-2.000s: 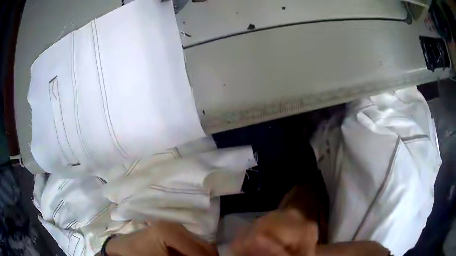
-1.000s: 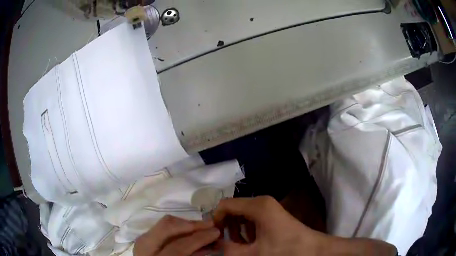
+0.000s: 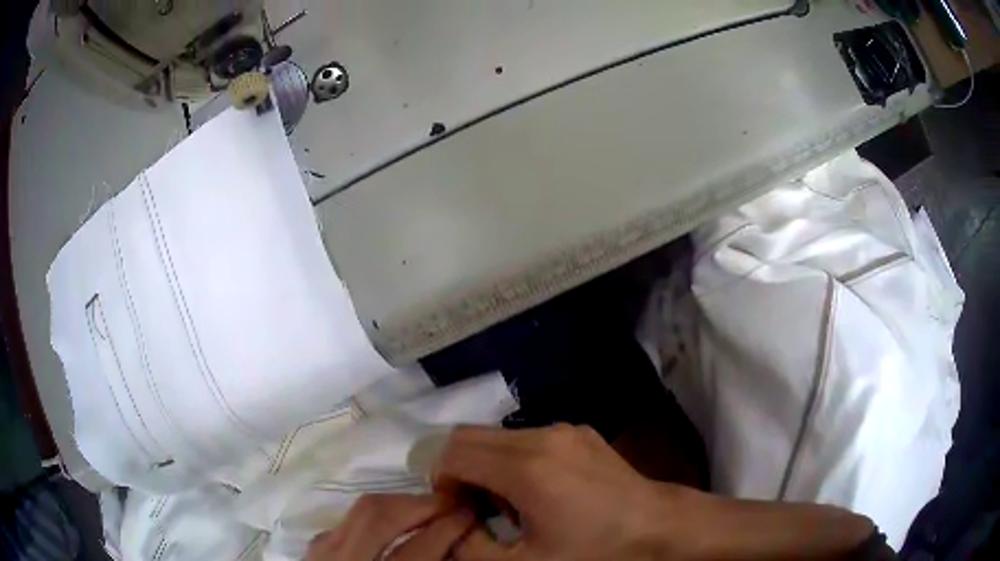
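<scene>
My right hand is at the bottom centre with bent fingers, its fingertips against my left hand, which is cut off by the lower edge. A small pale bit shows between the fingers, but what it is, and whether either hand grips it, cannot be told. A white garment panel with double stitch lines and a narrow stitched welt pocket lies flat on the machine table, its upper end near the presser area. Crumpled white cloth hangs below it, beside my hands.
The cream machine table has a ruler strip along its front edge. The sewing machine head is at upper left, beside a round metal part. A white garment bundle hangs at right. Green-handled scissors show at upper right.
The view has shifted, so the table and panel appear lower and further left, and more of the machine head shows. My blurred hands have come together and moved up slightly over the cloth.
</scene>
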